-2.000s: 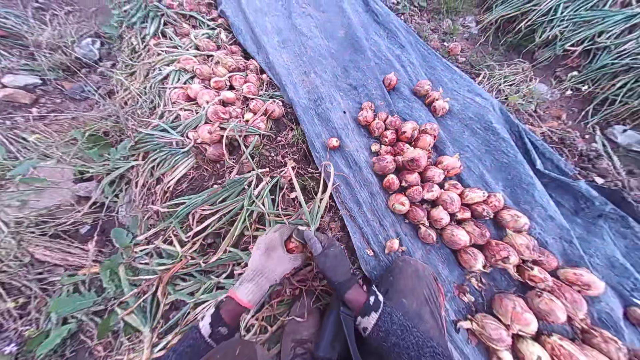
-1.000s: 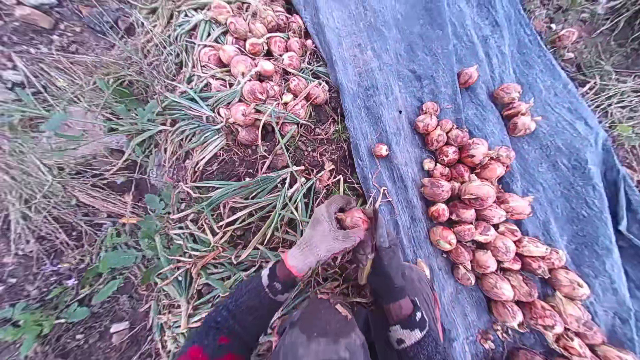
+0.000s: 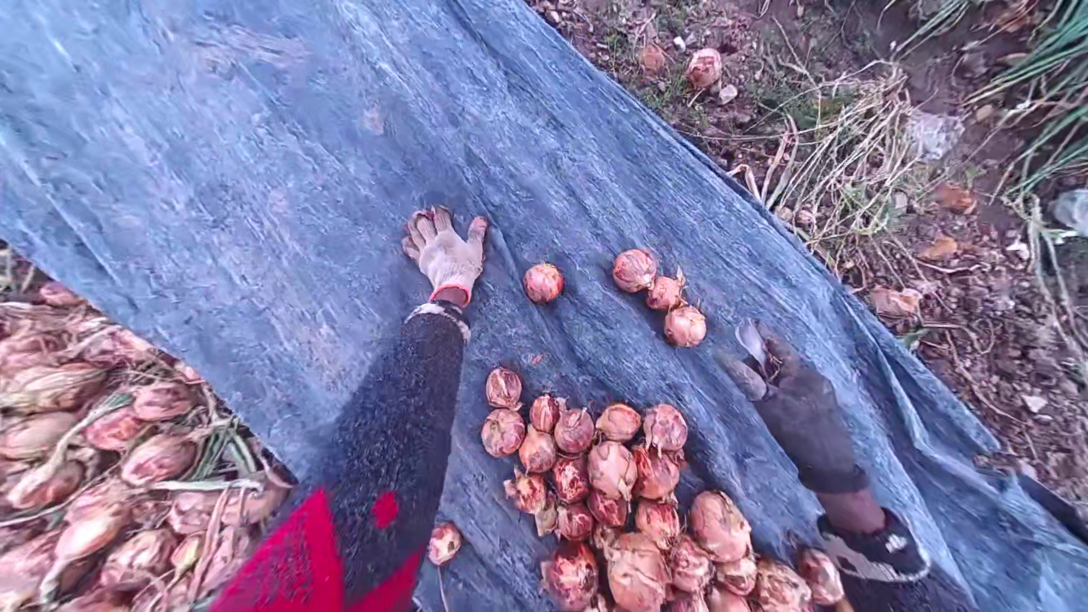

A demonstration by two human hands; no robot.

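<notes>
My left hand (image 3: pixel 446 251), in a pale knit glove with a red cuff edge, rests on the blue tarp (image 3: pixel 280 170) with fingers spread and nothing in it. Just right of it lies a single trimmed onion (image 3: pixel 543 282). My right hand (image 3: pixel 786 391), in a dark glove, is over the tarp at the right, its fingers closed on a small metal blade (image 3: pixel 751 342); the handle is hidden. Between the hands lie a few onions (image 3: pixel 665 292) in a short row. Below them is a large pile of trimmed reddish onions (image 3: pixel 612 469).
Onions with dry stalks (image 3: pixel 93 510) are heaped on the ground at the lower left, beside the tarp's edge. A small onion (image 3: pixel 444 544) lies near my left sleeve. Beyond the tarp at the right are soil, dry stalks (image 3: pixel 858 170) and a stray onion (image 3: pixel 704 68).
Both hands have moved from the ground beside the tarp to over it. My left hand has let go of the onion it held. The view has swung far to the right.
</notes>
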